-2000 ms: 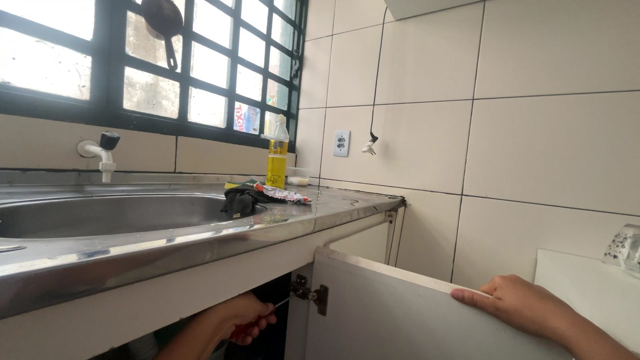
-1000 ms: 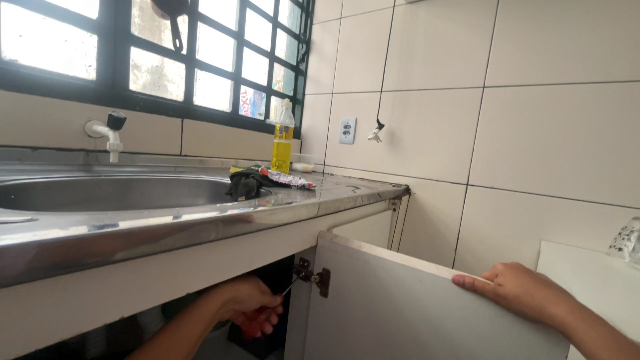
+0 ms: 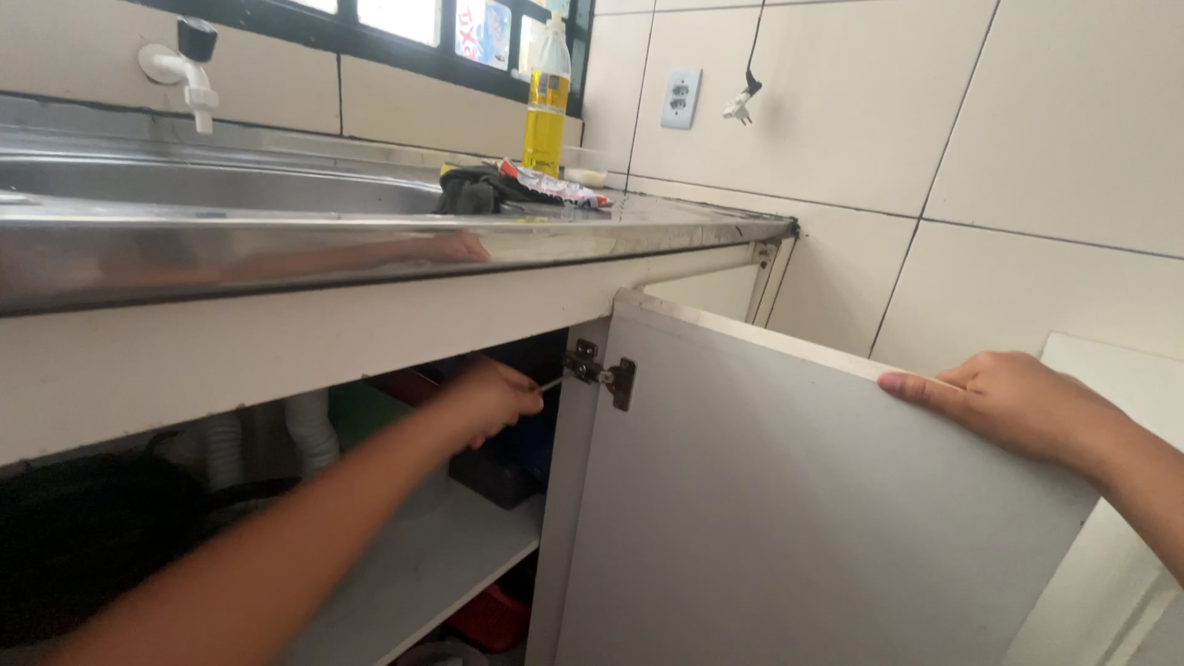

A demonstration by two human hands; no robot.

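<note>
My left hand (image 3: pixel 490 402) reaches into the cabinet under the sink, its fingers closed around a screwdriver whose thin shaft (image 3: pixel 552 383) points at the metal cabinet hinge (image 3: pixel 599 370). The hand covers the handle now. Whether the tip touches a screw, I cannot tell. This hinge joins the cabinet's side panel (image 3: pixel 572 481) to the white cabinet door (image 3: pixel 795 490), which stands swung outward. My right hand (image 3: pixel 1008 407) grips the door's top edge near its outer corner, thumb on the near face and the other fingers mostly hidden behind it.
Above is the steel sink countertop (image 3: pixel 370 245), bearing a bottle of yellow liquid (image 3: pixel 547 116) and a dark cloth (image 3: pixel 474 188) beside a plastic wrapper (image 3: pixel 555 188). Inside the cabinet are a shelf (image 3: pixel 416 564), corrugated drain pipes (image 3: pixel 313 430) and dark items. A plug (image 3: pixel 739 106) hangs by the wall.
The view has moved lower and closer to the cabinet. My left hand stays by the hinge with the screwdriver, its red handle visible earlier and now hidden. My right hand keeps its hold on the door.
</note>
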